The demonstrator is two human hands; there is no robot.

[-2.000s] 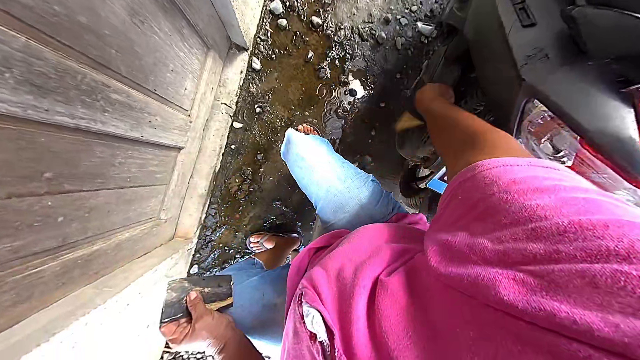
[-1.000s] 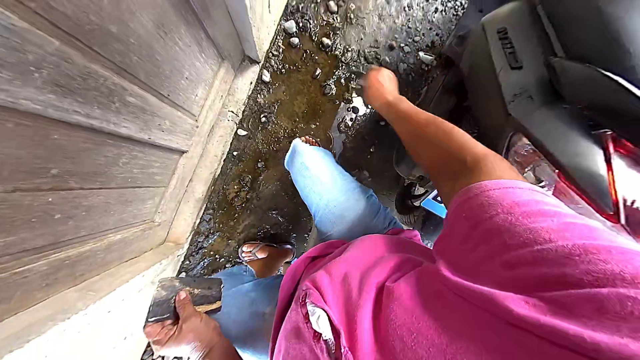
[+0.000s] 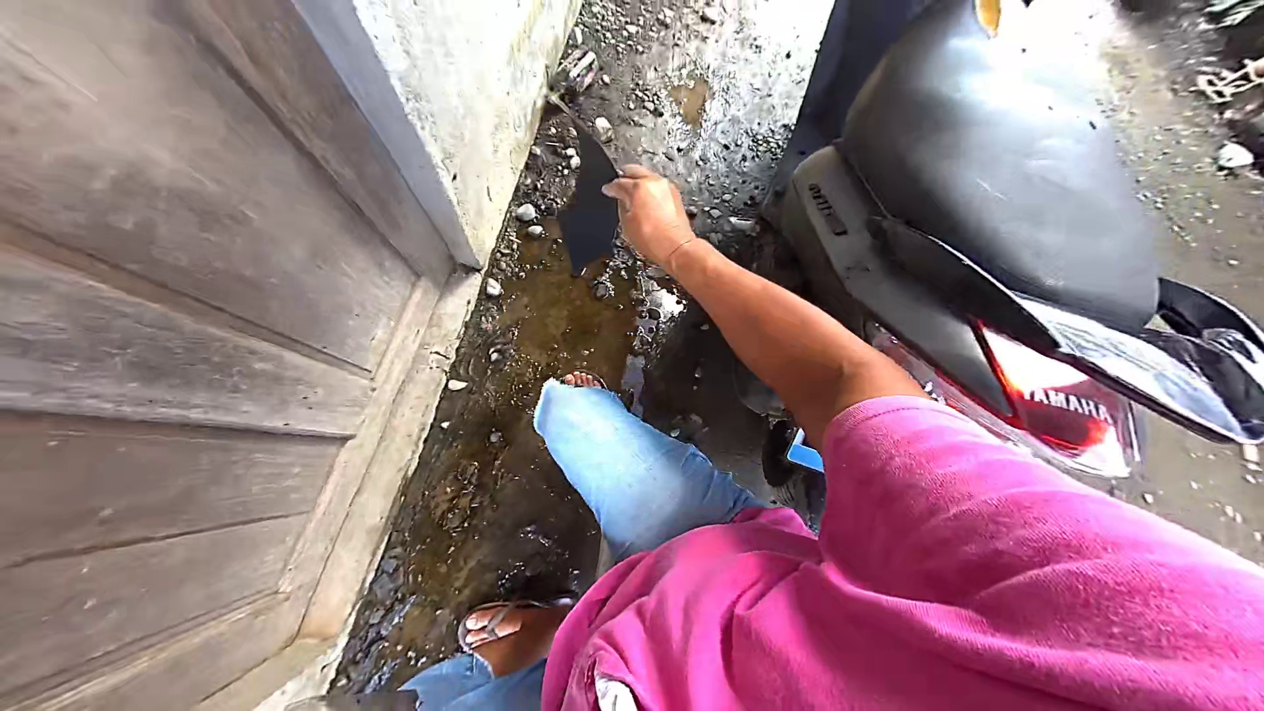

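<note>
My right hand [image 3: 652, 212] reaches out over the wet ground, fingers closed on the edge of a thin, dark, flat piece [image 3: 590, 212] with a pointed upper end; its material cannot be told. The piece hangs above the muddy puddle beside the corner of the wall. My left hand is out of view. At the bottom edge, the rim of a dark block [image 3: 360, 701] shows next to the blue jeans [image 3: 632, 464].
Left stands a weathered wooden door [image 3: 178, 336] on a concrete sill [image 3: 395, 474], with a rough wall [image 3: 464, 99] beyond it. A Yamaha scooter [image 3: 997, 178] is parked close on the right. Wet ground with stones [image 3: 526, 212] and a shallow puddle [image 3: 563, 316] lies between them.
My right hand has moved from low beside the scooter to farther forward, and the dark flat piece now shows in it. My left hand, earlier holding the dark block at lower left, has left view.
</note>
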